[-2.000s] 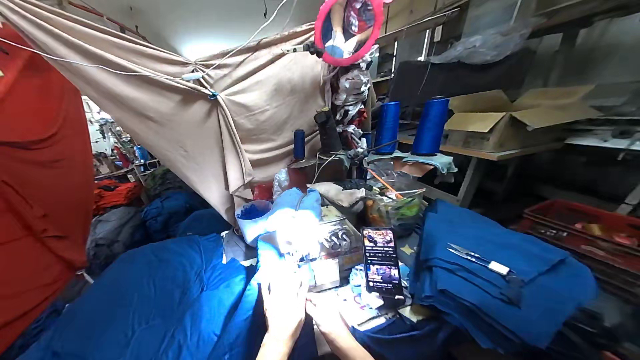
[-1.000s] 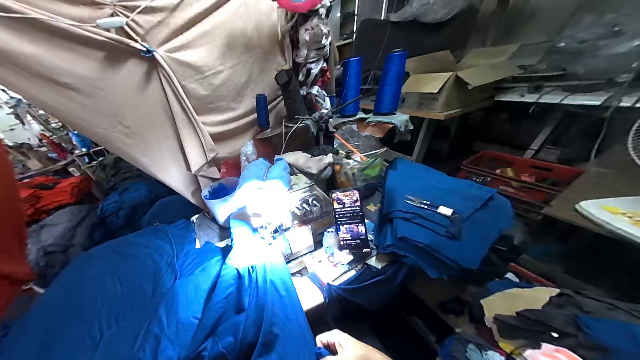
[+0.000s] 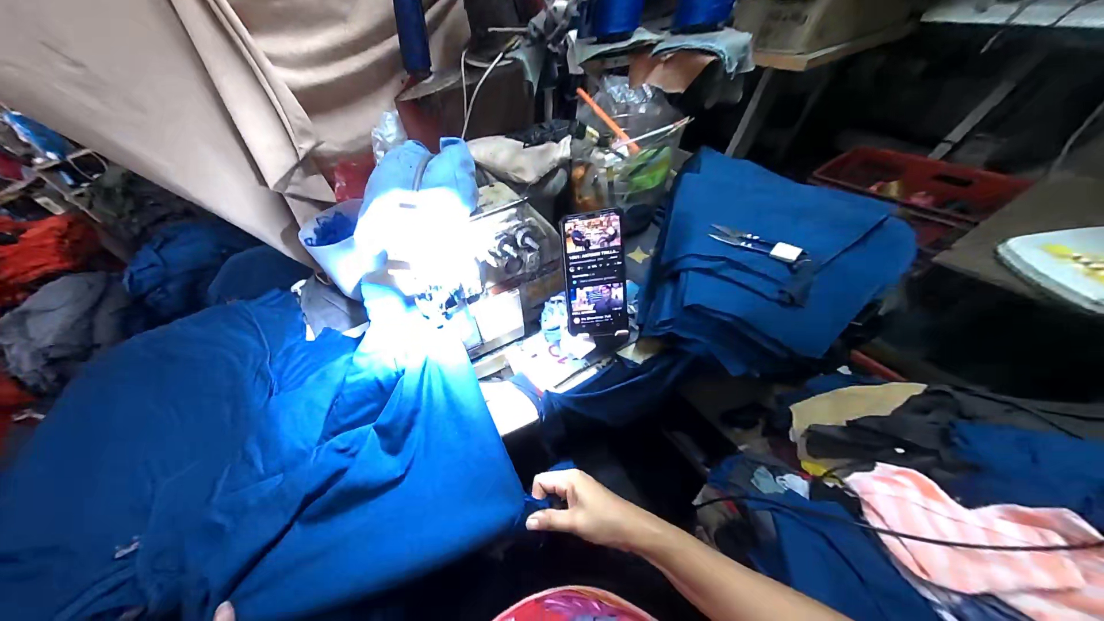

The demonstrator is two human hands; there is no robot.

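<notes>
A large piece of blue fabric (image 3: 388, 483) hangs from a brightly lit sewing machine (image 3: 509, 246) down toward my lap. My right hand (image 3: 573, 509) pinches the fabric's right edge between thumb and fingers. Of my left hand (image 3: 224, 612) only a fingertip shows at the bottom edge, by the fabric's lower border; its grip is hidden. Glare covers the needle area. A smartphone (image 3: 595, 274) with a lit screen stands upright right of the machine. Thread snips (image 3: 750, 244) lie on a stack of folded blue fabric (image 3: 776, 302) further right.
Behind the phone stands a clear container (image 3: 621, 172) with tools. A red plastic crate (image 3: 923, 177) is at the back right, and fabric scraps (image 3: 975, 517) are heaped at the lower right. Blue thread cones (image 3: 617, 17) stand at the top. A beige cloth (image 3: 250, 103) hangs at the left.
Both hands were at the machine two seconds ago. My right hand has come away from it and now holds the fabric's edge; the blue fabric is spread down in front. The view has tilted down and right.
</notes>
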